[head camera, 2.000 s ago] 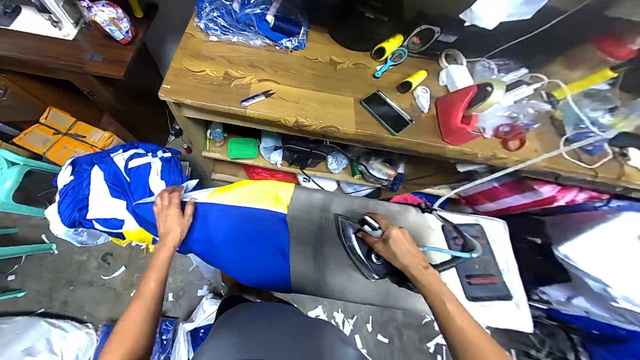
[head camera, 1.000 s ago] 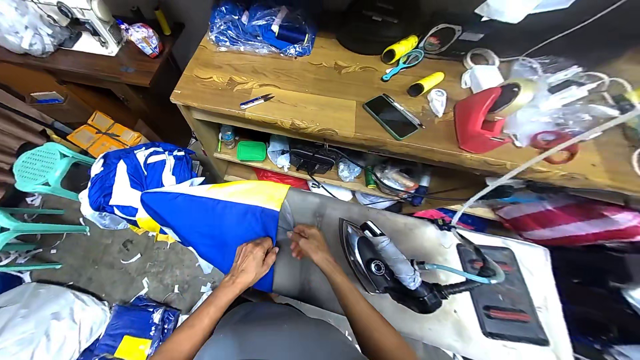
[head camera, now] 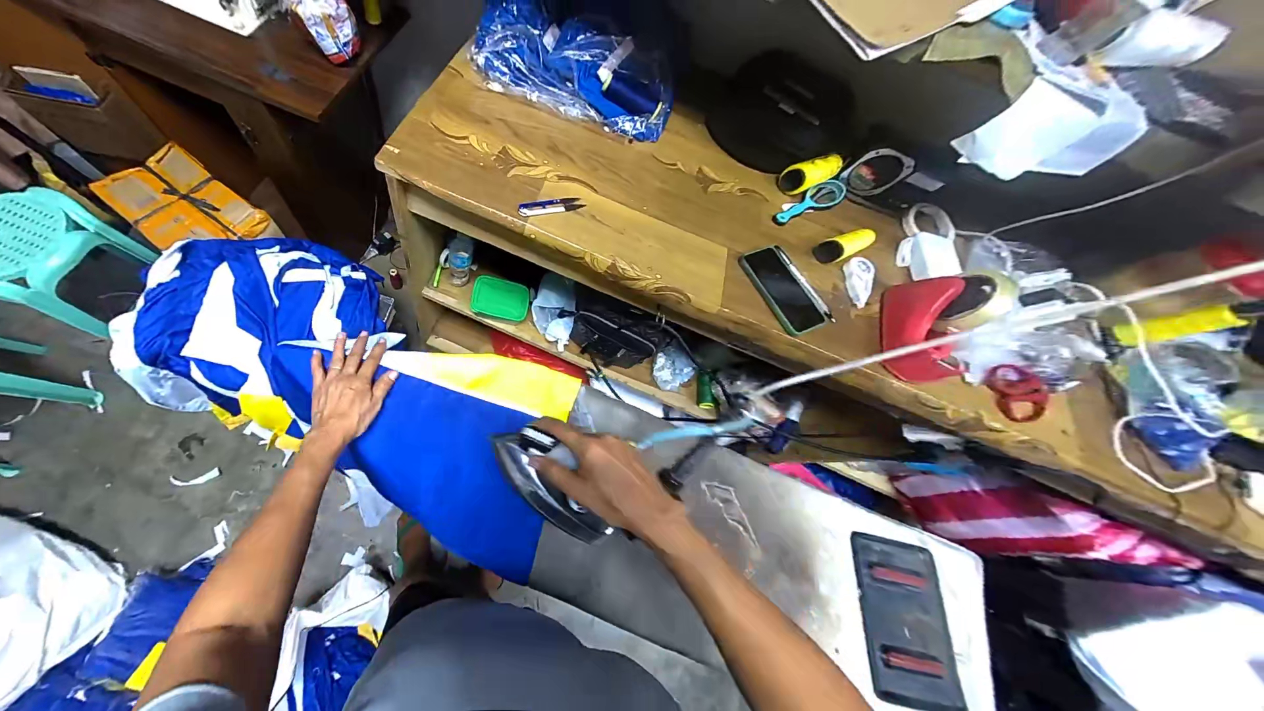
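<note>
My right hand point(head camera: 607, 474) grips the handle of a steam iron point(head camera: 553, 479), whose soleplate rests across the right edge of a blue, white and yellow fabric piece point(head camera: 444, 459) and the grey ironing board point(head camera: 637, 583). My left hand point(head camera: 349, 385) lies flat with spread fingers on the left end of that fabric. A light blue hose point(head camera: 696, 432) runs from the iron toward the back. On the board's right end sits a dark iron rest point(head camera: 908, 617). More blue and white fabric point(head camera: 252, 326) is heaped beyond the board's left end.
Behind the board stands a wooden cabinet point(head camera: 592, 212) holding a phone point(head camera: 787, 288), thread snips point(head camera: 550, 206), a red tape dispenser point(head camera: 913, 326) and yellow-handled items. Green plastic stools point(head camera: 59, 247) and a taped orange parcel point(head camera: 183, 202) are at left. Scraps litter the floor.
One second ago both hands were together at the fabric's right edge and the iron stood farther right. My left hand has moved left; my right hand has taken hold of the iron, which now sits on the fabric edge.
</note>
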